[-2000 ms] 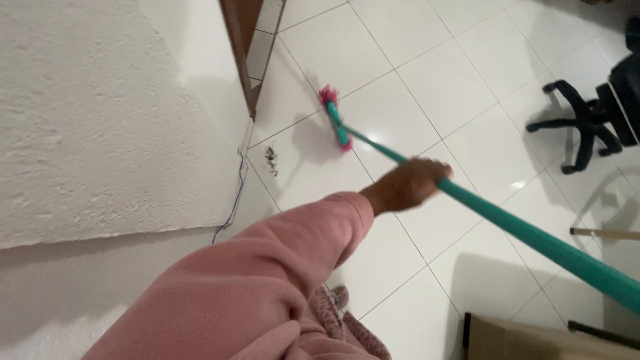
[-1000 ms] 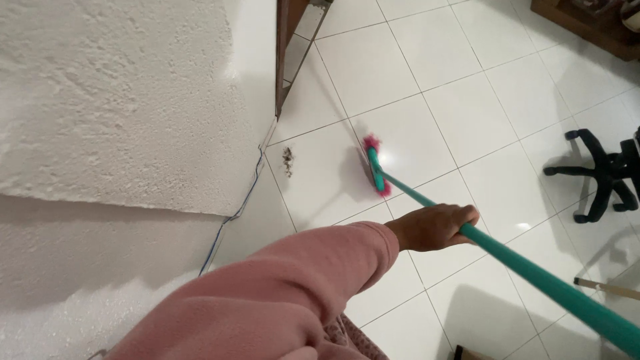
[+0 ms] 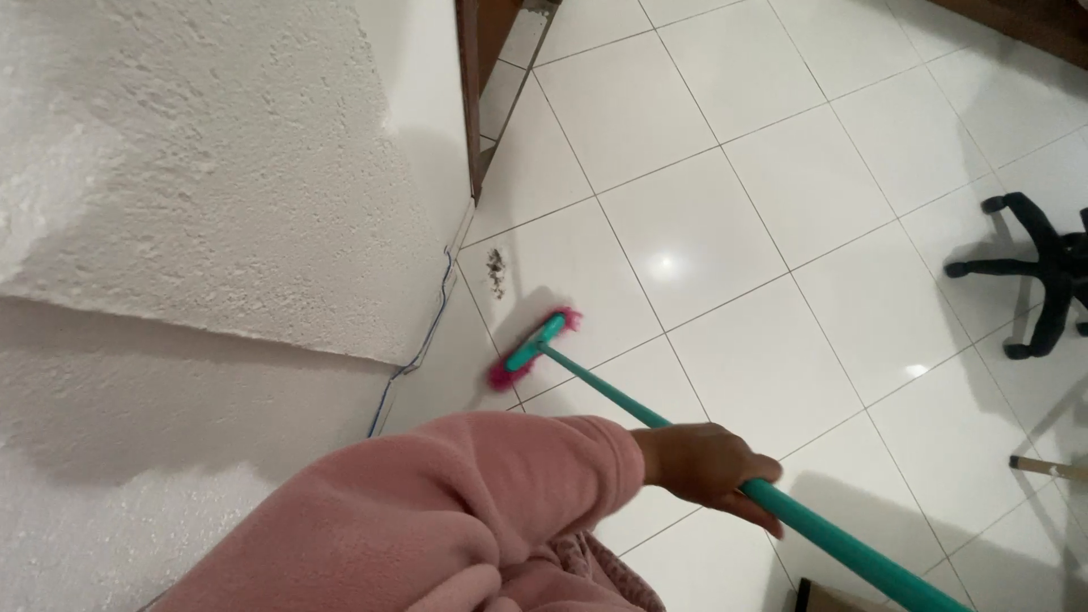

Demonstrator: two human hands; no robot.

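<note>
My left hand [image 3: 714, 476], in a pink fleece sleeve, is closed around the green handle [image 3: 833, 535] of a broom. The handle runs from the lower right corner up to the broom head [image 3: 535, 342], which has a green block and pink bristles. The head rests over the white tiled floor, slanted, left of my hand. A small pile of dark debris [image 3: 495, 272] lies just above and left of the head, apart from the bristles. My right hand is not in view.
A textured white wall [image 3: 255, 187] fills the left, with a blue cable [image 3: 438, 314] along its base. Brown door or frame woodwork [image 3: 469, 93] stands above. At right are a black wheeled chair base [image 3: 1054, 268] and a light stick [image 3: 1045, 467]; a brown box-like object [image 3: 837, 597] is at bottom.
The broom head has moved across the floor toward me, from right of the debris to below it, and its slant has turned. My left hand stays on the handle.
</note>
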